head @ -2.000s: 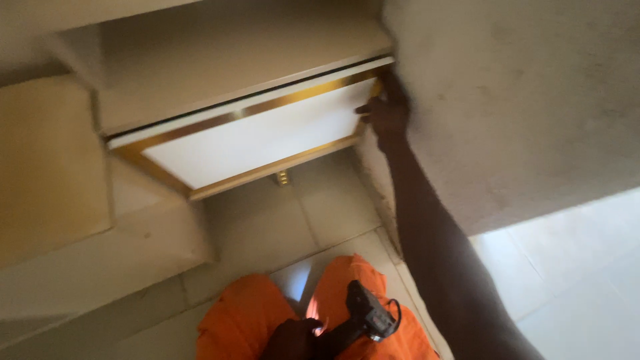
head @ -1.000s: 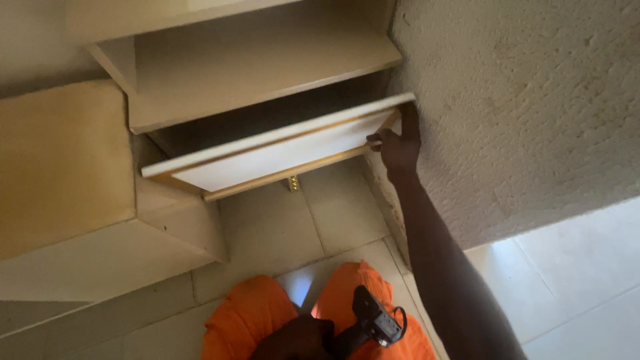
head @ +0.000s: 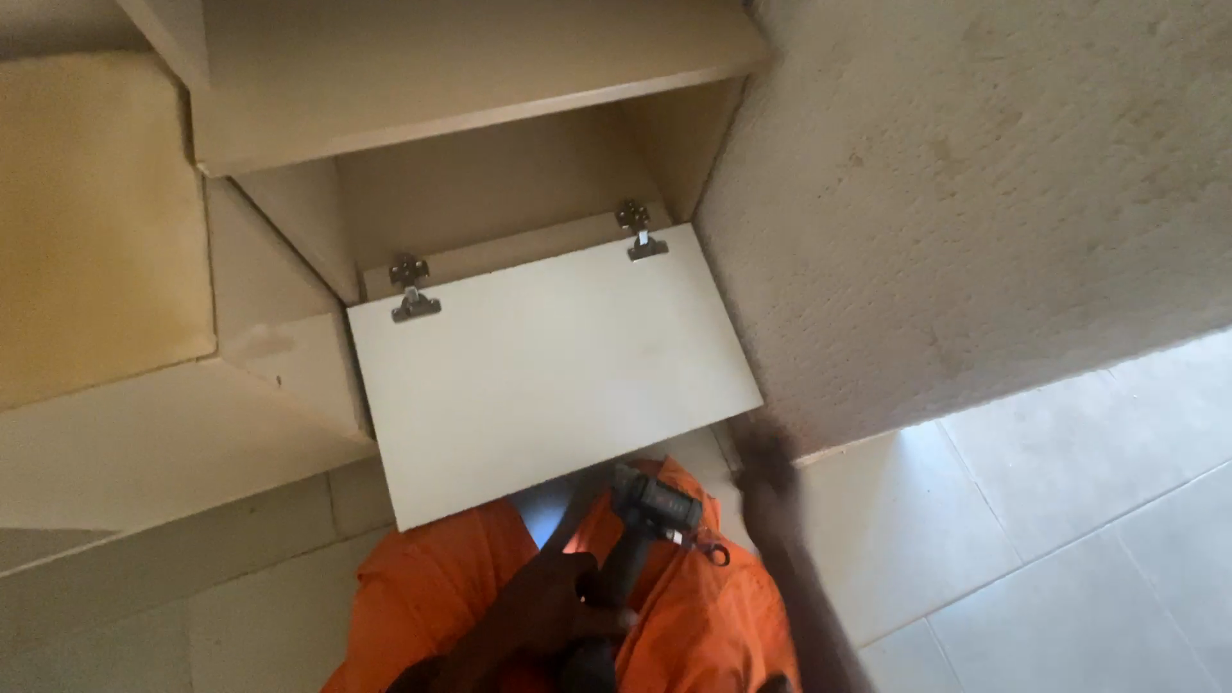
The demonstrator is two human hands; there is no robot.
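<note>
A white cabinet door panel (head: 558,375) is folded down on two metal concealed hinges, the left hinge (head: 414,289) and the right hinge (head: 640,231), at the bottom edge of a cabinet compartment (head: 481,183). My right hand (head: 765,457), blurred and dark, is beside the panel's lower right corner; whether it touches the panel I cannot tell. In my left hand (head: 568,602), low over my lap, is the handle of a black cordless power tool (head: 659,505), with its head pointing up toward the panel.
Above the compartment is a wooden shelf (head: 481,67). A rough plastered wall (head: 962,192) rises along the right side. At the left stands a lower cabinet part with a yellowish top (head: 96,231). Floor tiles (head: 1059,500) show at the lower right, and my orange-clad knees (head: 433,568) are below the panel.
The door has swung down from a more closed position, so its plain inner face and hinges now show. My right hand has moved down with it. My left hand keeps the power tool.
</note>
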